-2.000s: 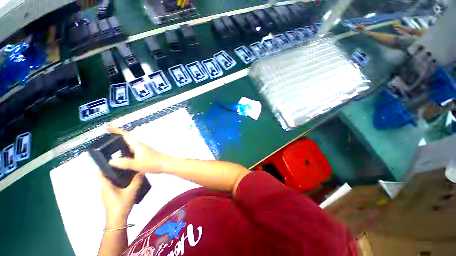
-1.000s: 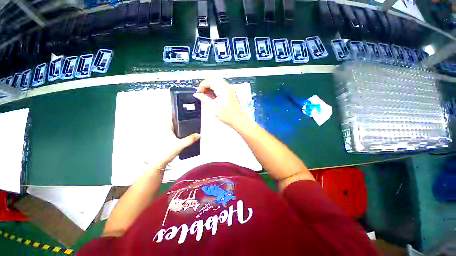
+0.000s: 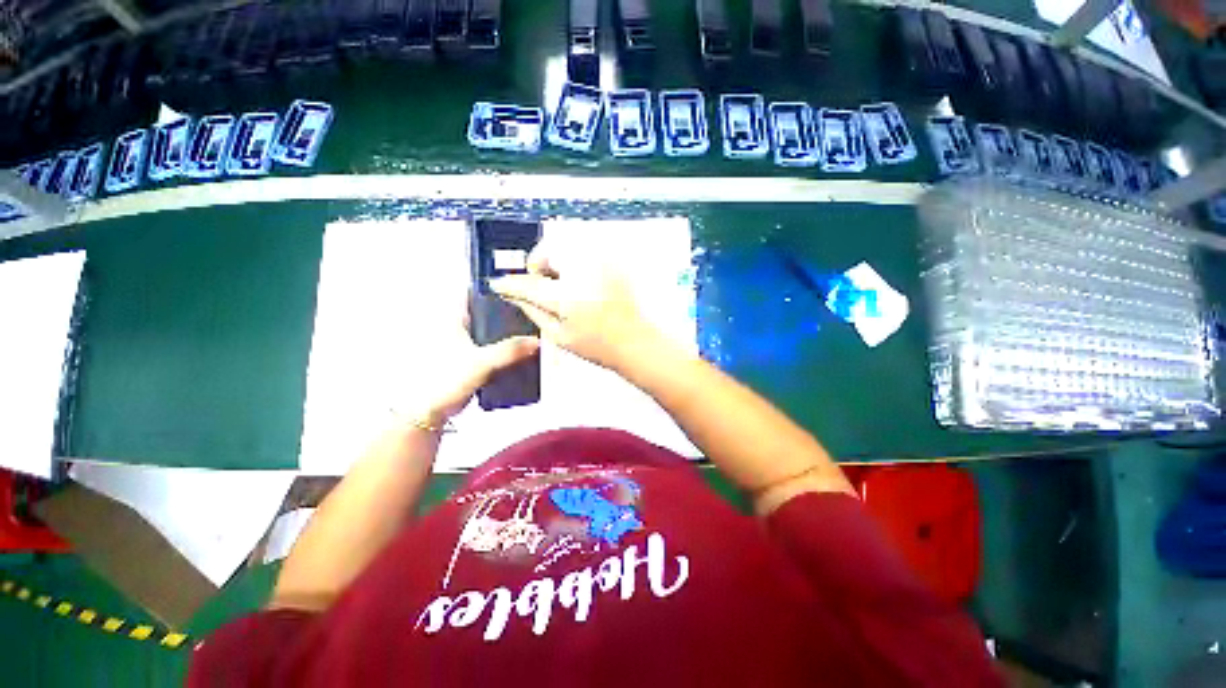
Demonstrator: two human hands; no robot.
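A long dark housing lies upright in the view on the white sheet, with a window and a small white patch at its far end. My left hand grips the housing's near half, fingers at its left side and thumb across it. My right hand is over the housing's right edge, its fingertips on the face just below the white patch. Whether the right fingertips pinch a small part cannot be seen.
Framed panels stand in a row beyond the pale edge strip, with dark housings behind. Blue film scraps, a white scrap and stacked clear blister trays lie right. A red stool is below.
The view has swung from the angled one to straight on. The housing now lies along the view. My right fingers have moved from its far right edge onto its face below the white patch.
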